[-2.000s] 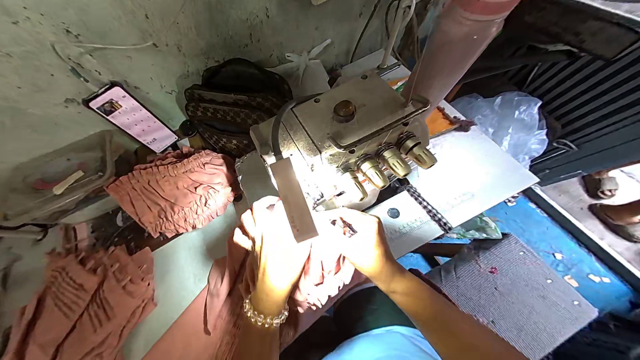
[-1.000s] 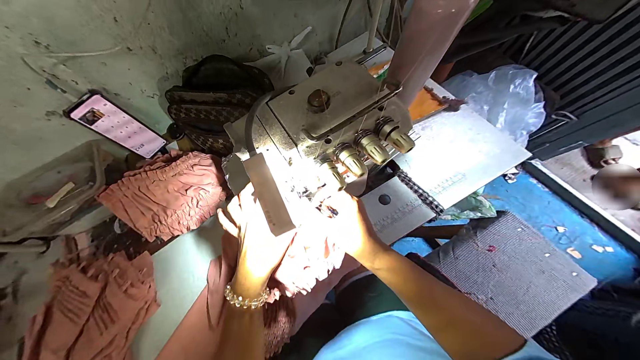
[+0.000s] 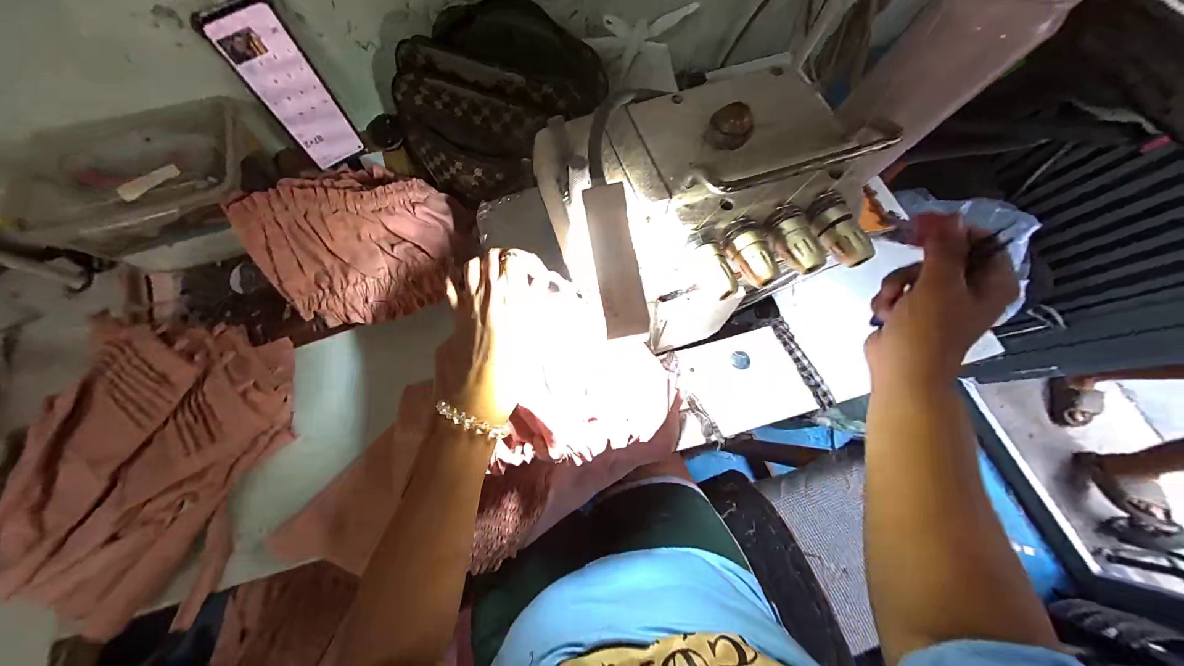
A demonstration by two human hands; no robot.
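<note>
An overlock-type sewing machine (image 3: 666, 166) with brass-coloured tension knobs stands at the centre, its lamp glaring on the needle area. Gathered pink fabric (image 3: 583, 398) lies in front of the machine, left of its white plate. My left hand (image 3: 499, 333), a beaded bracelet at its wrist, rests on this fabric at the machine's left; glare hides the fingertips. My right hand (image 3: 953, 277) is raised to the right of the knobs, away from the fabric. Its fingers are bent around a small dark tool, too blurred to name.
Pink garment pieces (image 3: 139, 462) and a gathered pink piece (image 3: 351, 240) lie at the left. Behind them are a phone (image 3: 282, 83), a plastic container (image 3: 120, 176) and a patterned bag (image 3: 472, 102). A clear plastic bag (image 3: 999, 222) sits at the right. Another person's feet (image 3: 1128, 490) show at far right.
My right hand has moved from the fabric by the needle area out to the right, beyond the tension knobs. My left hand stays at the fabric. The view has moved closer to the machine.
</note>
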